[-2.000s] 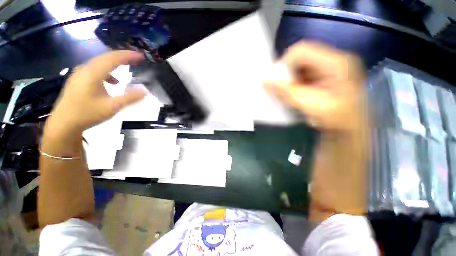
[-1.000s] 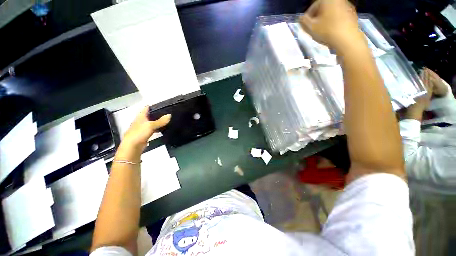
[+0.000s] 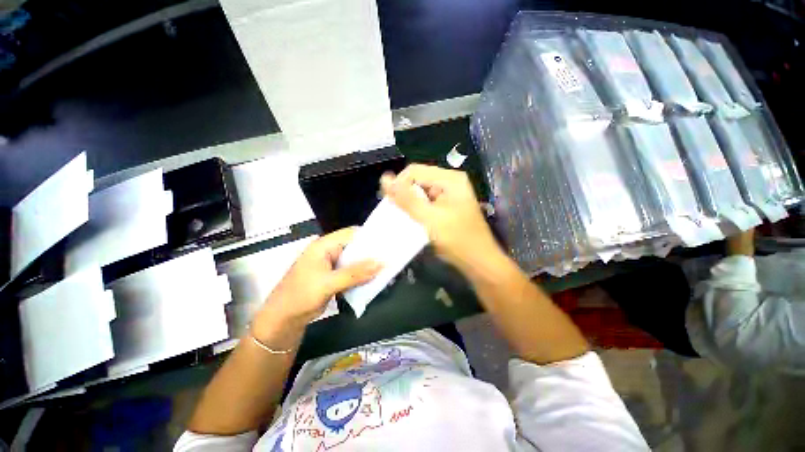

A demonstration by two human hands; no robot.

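A bagged device (image 3: 385,243), flat and pale white, is held tilted between both hands in front of me. My left hand (image 3: 318,274) grips its lower left part, thumb on top. My right hand (image 3: 441,207) has its fingers on the upper right end. Behind the hands stands an open box (image 3: 340,190) with a black body, partly hidden by them. Its large white lid flap (image 3: 313,71) is raised away from me. What lies inside the box cannot be told.
Several open cartons with white lids (image 3: 168,305) overlap at left. A tall stack of clear blister trays (image 3: 530,177) with bagged devices in rows stands at right. A white scrap (image 3: 456,156) lies on the green bench (image 3: 410,309). Another person's sleeve (image 3: 737,287) is at far right.
My right hand has come back from the tray stack and now holds a bagged device. My left hand has left the open box and moved right to the device. The view has shifted.
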